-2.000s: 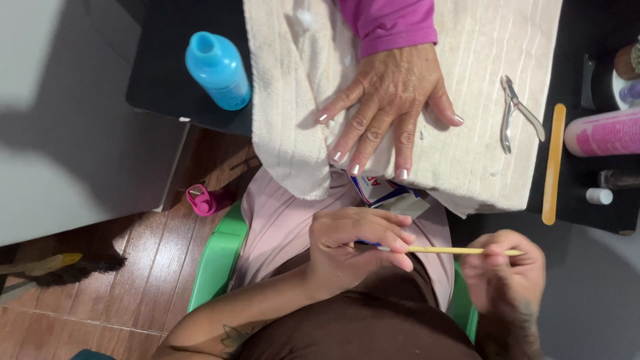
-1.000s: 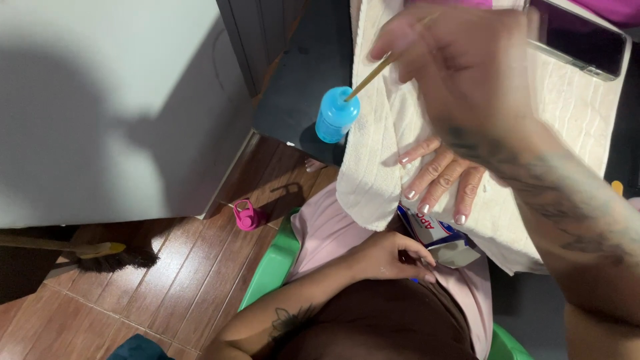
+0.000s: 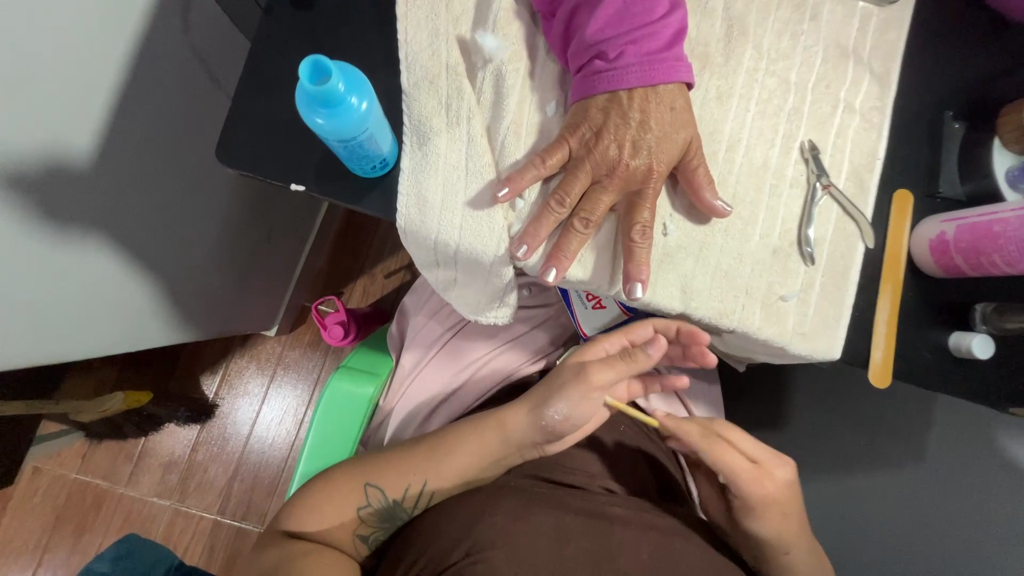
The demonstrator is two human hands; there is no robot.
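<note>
My right hand [image 3: 736, 472] grips a thin wooden stick [image 3: 632, 412], whose far end meets the palm side of my left hand [image 3: 608, 384]. The left hand is half open, fingers apart and pointing right; I see nothing held in it. Just beyond, another person's hand [image 3: 616, 176] with pale polished nails and a magenta sleeve lies palm down on a cream towel [image 3: 760, 296]. Metal cuticle nippers [image 3: 820, 204] rest on the towel to its right. An uncapped blue bottle [image 3: 348, 116] stands left of the towel.
An orange nail file [image 3: 890, 288], a pink bottle [image 3: 976, 240] and a small white cap [image 3: 971, 345] lie at the right on the black table [image 3: 944, 352]. A printed packet [image 3: 592, 310] shows below the towel. A green chair [image 3: 344, 412], pink object [image 3: 340, 322] and broom [image 3: 144, 408] are lower left.
My right hand has come back with the stick from the blue bottle's mouth to my left hand. Two seconds ago the stick ran between both hands; now my left fingers are spread.
</note>
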